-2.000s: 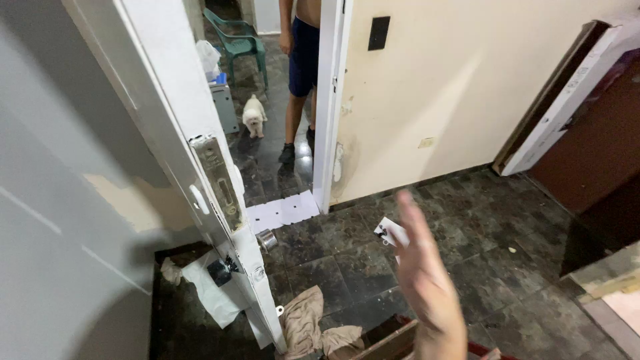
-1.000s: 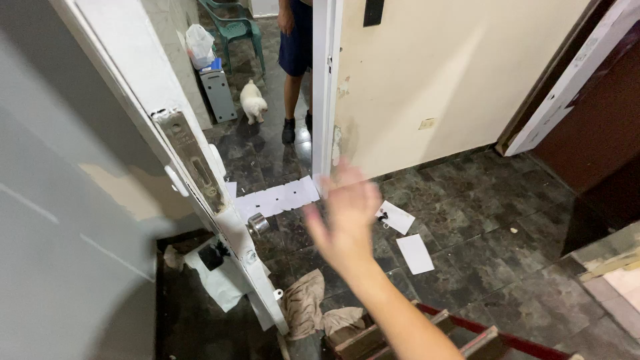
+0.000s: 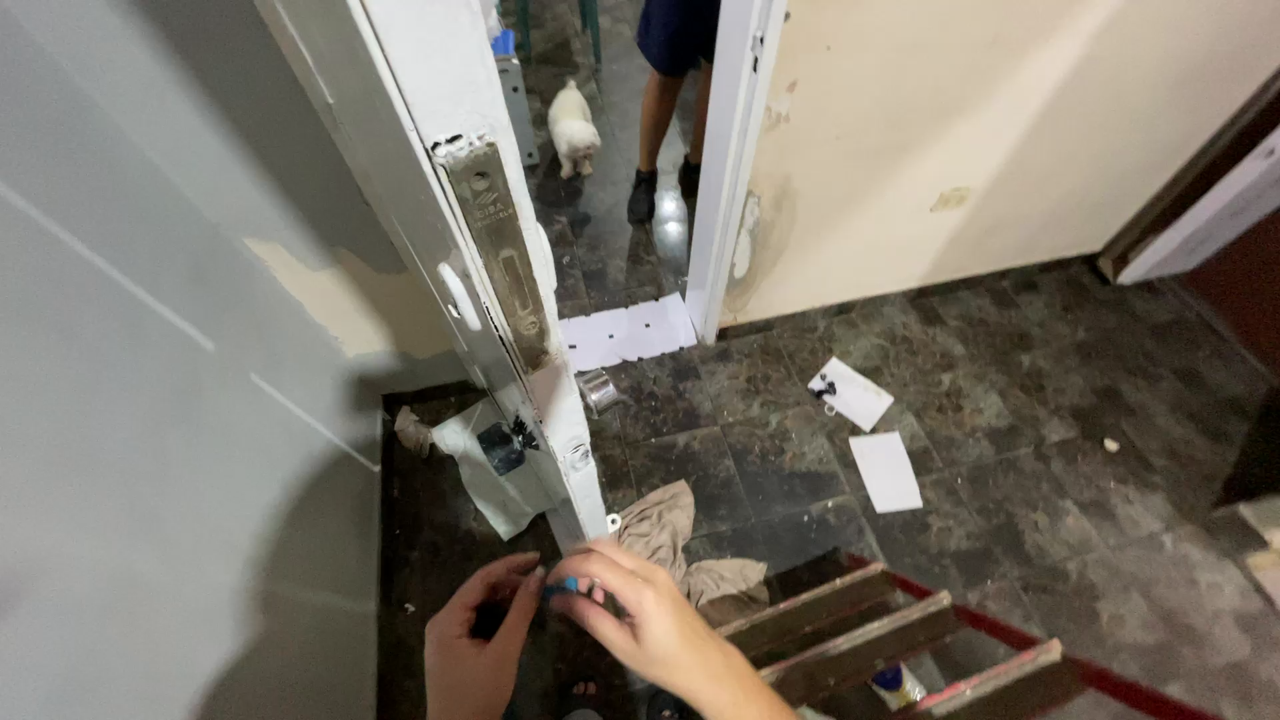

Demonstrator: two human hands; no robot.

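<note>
At the bottom of the head view my left hand and my right hand come together in front of the door's lower part. My right fingers pinch a small blue object, too blurred to name. The left fingertips are close beside it; whether they grip anything I cannot tell. Just above the hands stands the edge of a white door, with a worn metal lock plate set into it. A round metal doorknob sticks out on the door's right side.
A wooden ladder with red rails stands at lower right. Beige cloth, paper sheets and a pale sheet under a dark item lie on the tiles. Beyond the doorway are a person's legs, a small white dog and white paper across the threshold.
My right hand has moved down from in front of the doorway to the bottom of the view. My left hand has come into view, and a small blue object shows at the right fingers.
</note>
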